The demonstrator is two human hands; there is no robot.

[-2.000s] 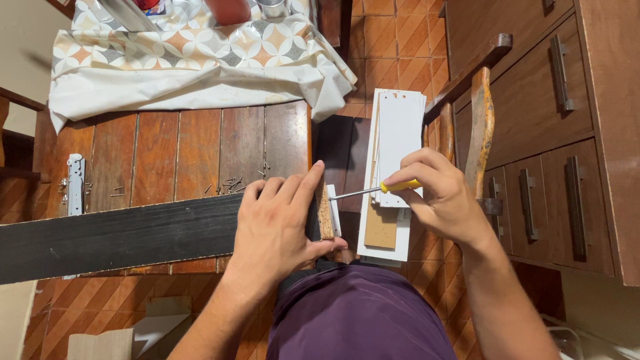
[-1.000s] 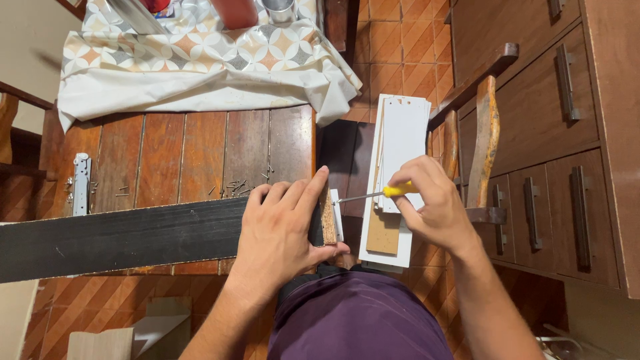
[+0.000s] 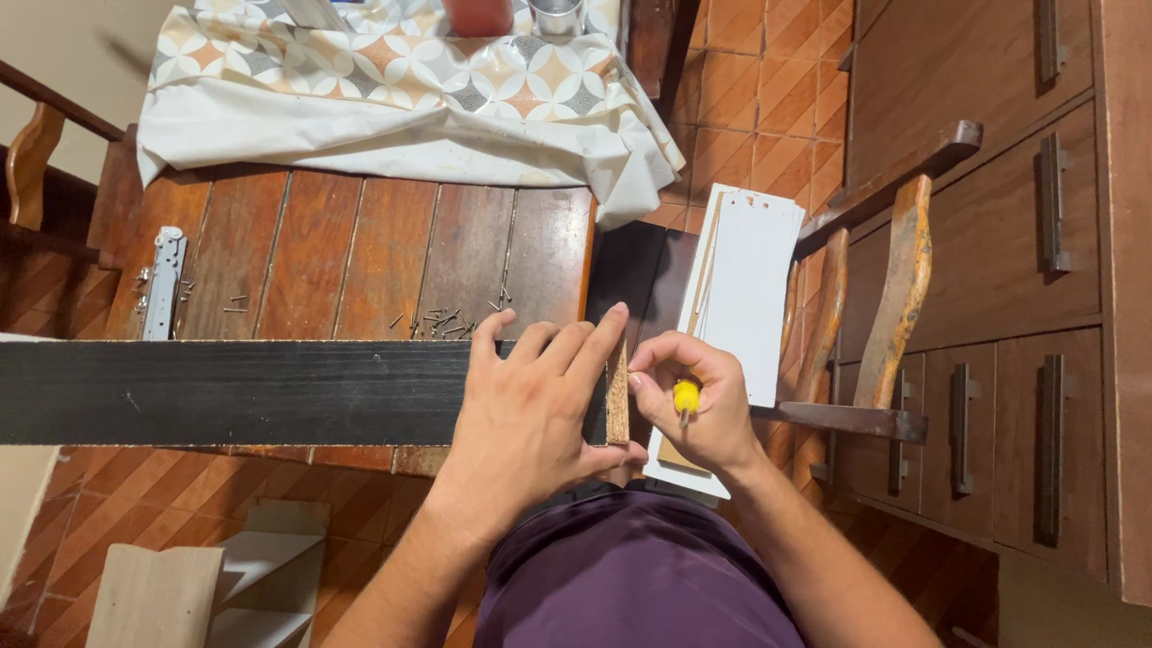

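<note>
A long black particleboard panel [image 3: 243, 392] lies across the wooden table [image 3: 306, 261], its rough cut end [image 3: 617, 396] facing right. My left hand [image 3: 535, 391] is spread over the panel near that end, thumb and fingers gripping its edges. At the cut end, the thumb and forefinger of my right hand [image 3: 693, 396] are pinched together; whatever is between them is too small to tell. A yellow-handled screwdriver [image 3: 687, 394] rests in the same hand, its shaft pointing toward me. Loose screws [image 3: 445, 321] lie on the table behind the panel.
White panels [image 3: 751, 288] lie on a dark chair seat to the right, by the chair's wooden back [image 3: 900, 288]. A metal drawer slide [image 3: 166, 283] lies at the table's left. A patterned tablecloth [image 3: 405, 72] is bunched at the far side. Drawers [image 3: 981, 234] stand at right.
The screwdriver, earlier held with its shaft toward the panel's end, is now turned back within my right hand. The right fingertips have moved left to the panel's end. My left hand stays on the panel.
</note>
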